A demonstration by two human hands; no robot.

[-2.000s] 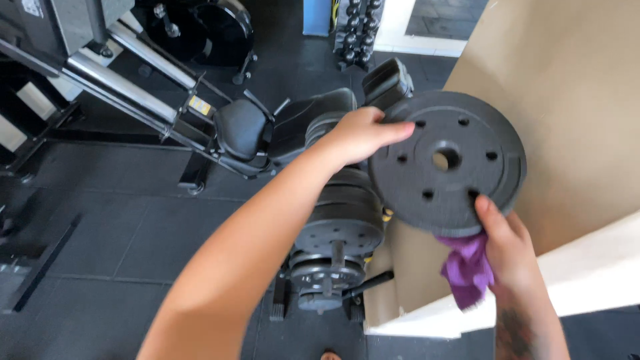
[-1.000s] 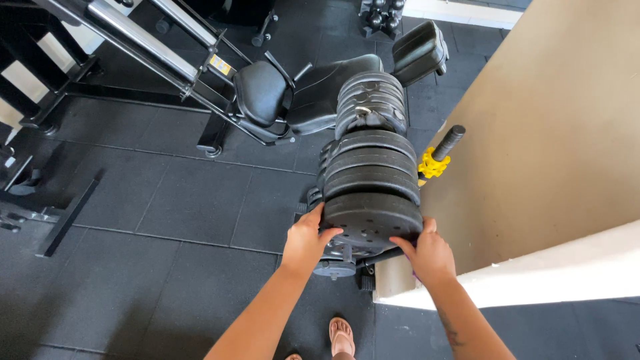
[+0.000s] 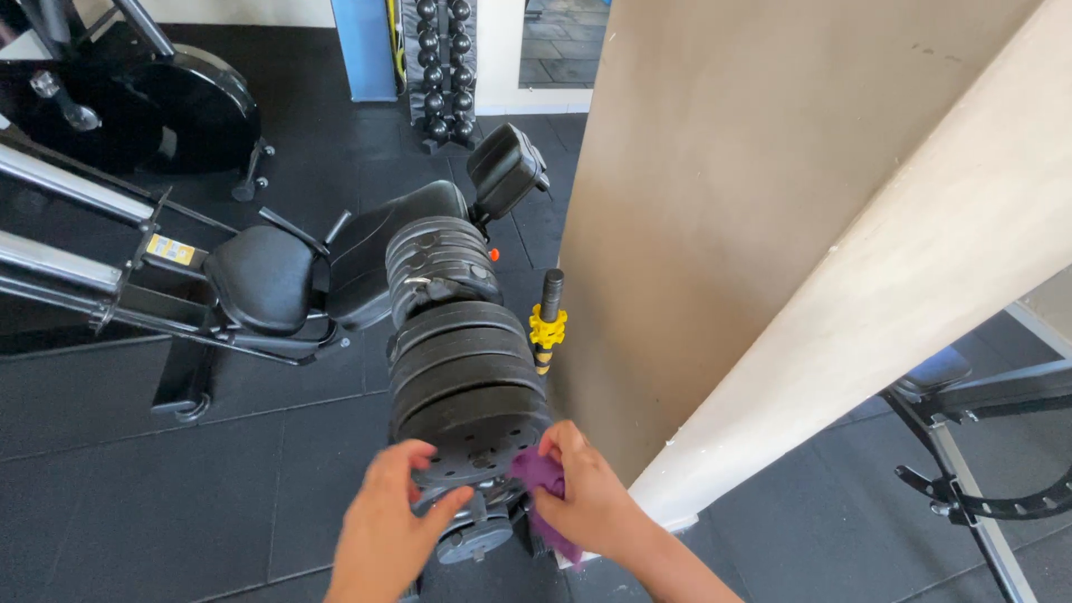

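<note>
Several black weight plates (image 3: 469,410) stand in a row on a rack in the middle of the view, the nearest one showing its face with small holes. My left hand (image 3: 398,515) is at the lower left of that plate, fingers apart and holding nothing. In my right hand (image 3: 586,494), at the plate's lower right, a purple cloth (image 3: 540,477) is pinched and hangs down. Below the large plates sits a smaller grey plate (image 3: 475,538). A threaded bar (image 3: 551,293) with yellow collars (image 3: 547,328) stands upright to the right of the row.
A beige wall (image 3: 712,209) rises close on the right. Left of the plates are a padded machine seat (image 3: 260,276) and a black bench (image 3: 377,251). A dumbbell rack (image 3: 444,75) stands at the back, an exercise bike (image 3: 184,109) at upper left, and a metal-framed machine (image 3: 963,477) at right.
Two seconds ago both hands held a plate beside the row; one second ago they had it at the row's near end. Now both hands are off it, and the purple cloth shows again.
</note>
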